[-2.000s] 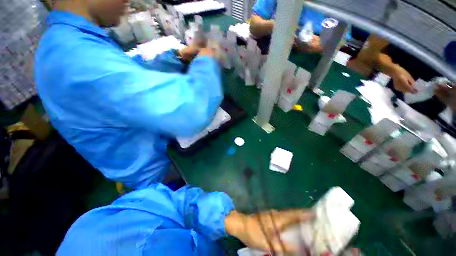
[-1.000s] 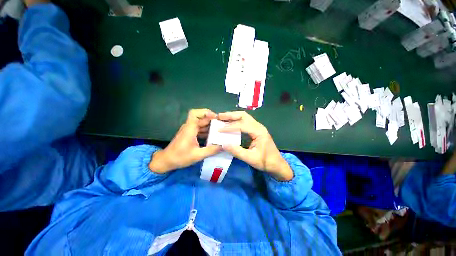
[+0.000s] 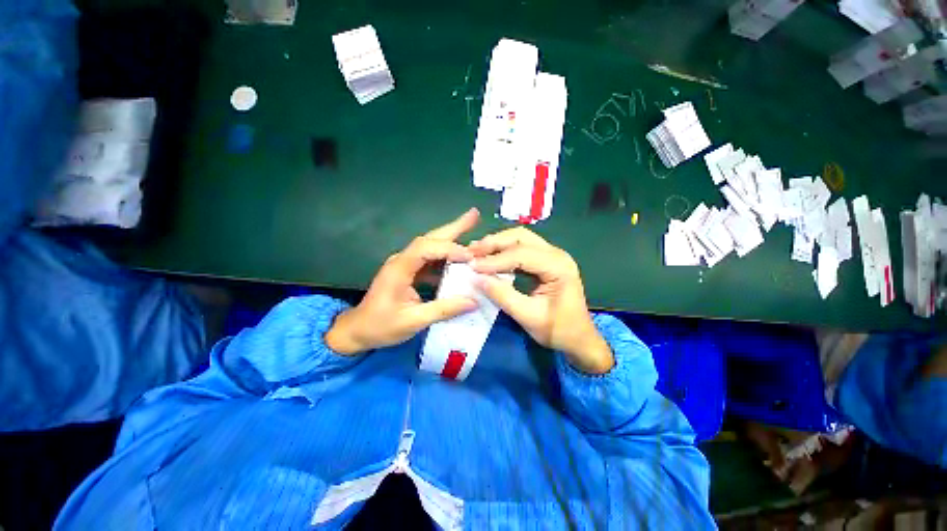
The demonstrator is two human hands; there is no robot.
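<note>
A white carton [image 3: 457,334] with a red block at its near end is held between my hands, in front of my chest at the bench edge. My left hand [image 3: 407,285] holds its left side, with the index finger raised and the thumb on the carton. My right hand [image 3: 535,285] grips the far end, fingers over the top edge. The far end's flaps are mostly hidden by the fingers. Two closed cartons [image 3: 507,130] lie flat side by side beyond my hands. Folded leaflets [image 3: 742,202] lie spread to the right.
A leaflet stack [image 3: 362,64] lies left of centre and another small stack [image 3: 680,133] at the right. A dark tray [image 3: 166,124] with white pieces is at the left. Blue bins [image 3: 680,384] sit below the bench at the right. Other workers' sleeves show at both sides.
The white end flap that stood up between my fingers is now down against the carton. My left index finger has lifted. The dark tray at the left has come into view as the neighbour's arm moved away.
</note>
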